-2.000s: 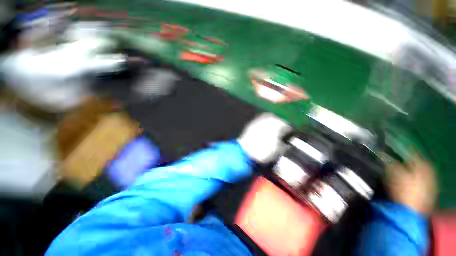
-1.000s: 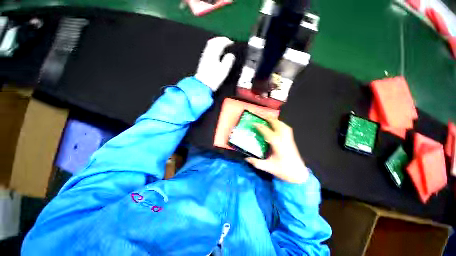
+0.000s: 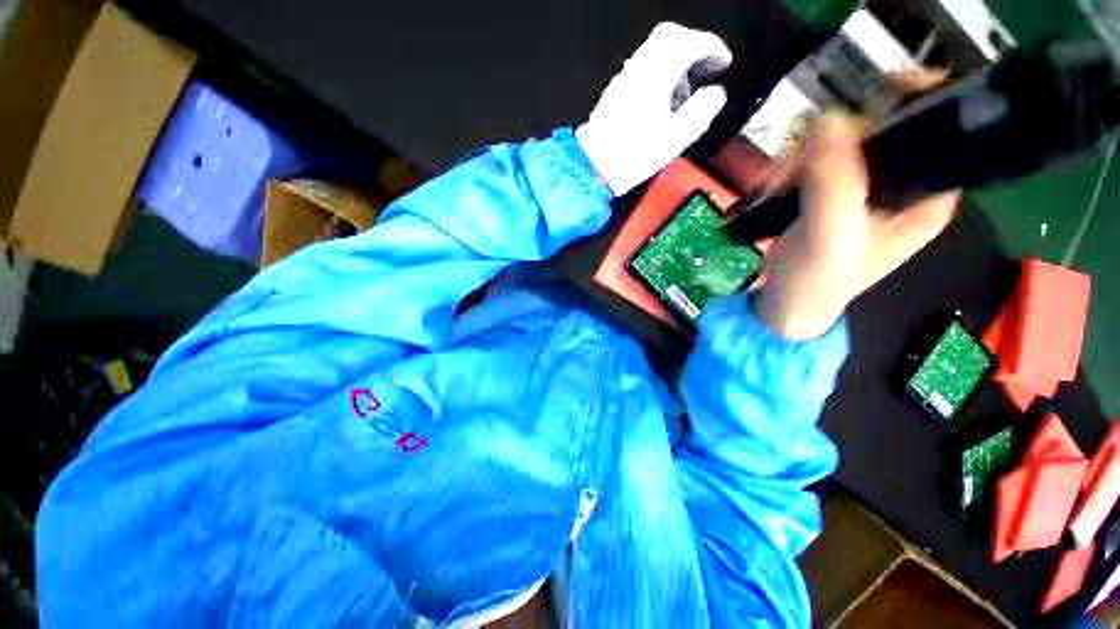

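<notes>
A green circuit board unit [image 3: 698,258] in a thin black housing lies on a salmon-red foam pad [image 3: 629,241] in front of me. My bare right hand [image 3: 847,221] is blurred and wrapped around the thick black electric screwdriver [image 3: 983,129], which is tilted, its narrow end over the unit's right side. Whether the tip touches the board cannot be told. My left hand [image 3: 657,105], in a white glove, is beyond the pad, left of the screw feeder [image 3: 835,76], fingers curled apart and holding nothing.
Two more units [image 3: 951,369] [image 3: 986,469] lie on the black bench mat [image 3: 890,301] at right, beside loose red pads [image 3: 1042,322]. The green conveyor [image 3: 1044,227] is beyond. Cardboard boxes [image 3: 101,141] and a blue-violet stool or bin [image 3: 215,168] are at left, another box [image 3: 921,596] below right.
My right hand has left the unit and taken hold of the screwdriver, now tilted over the board. The view has turned, and my left hand remains near the feeder.
</notes>
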